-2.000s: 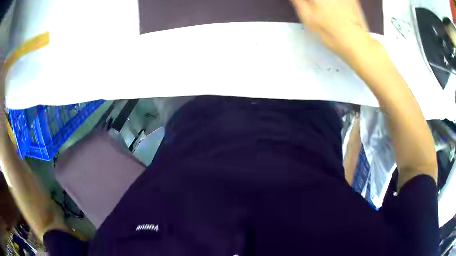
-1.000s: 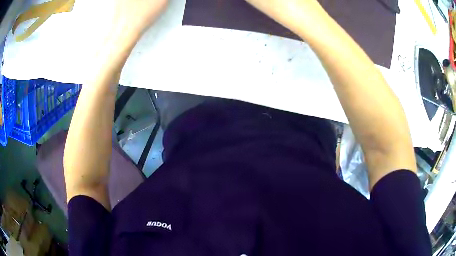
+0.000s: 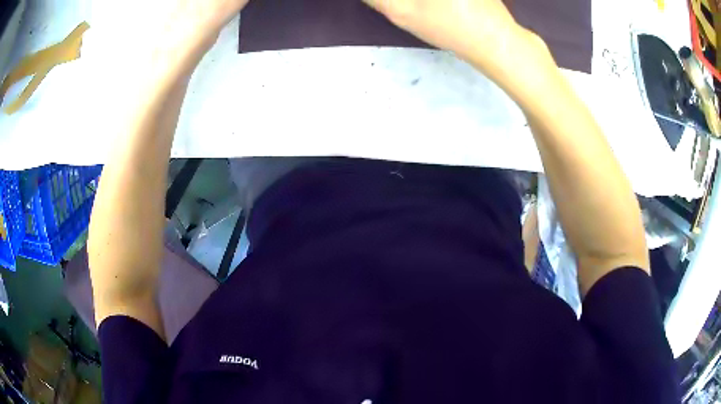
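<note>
A dark brown-purple fabric piece [image 3: 316,28] lies flat on the white table cover [image 3: 316,102] at the top of the view, its far part cut off by the edge. My left hand [image 3: 207,9] is at the top edge, at the fabric's left side, its fingers cut off. My right hand [image 3: 419,14] is over the fabric at the top edge, its fingers also cut off. What either hand holds cannot be seen.
Yellow-tan card strips [image 3: 47,65] lie at the table's left. The steam iron [image 3: 672,83] is at the right edge. Blue crates [image 3: 59,205] and a mauve seat [image 3: 190,288] are below the table at the left.
My left hand has come up from the lower left to the fabric's left side. My right hand has moved left over the fabric. The view has also shifted.
</note>
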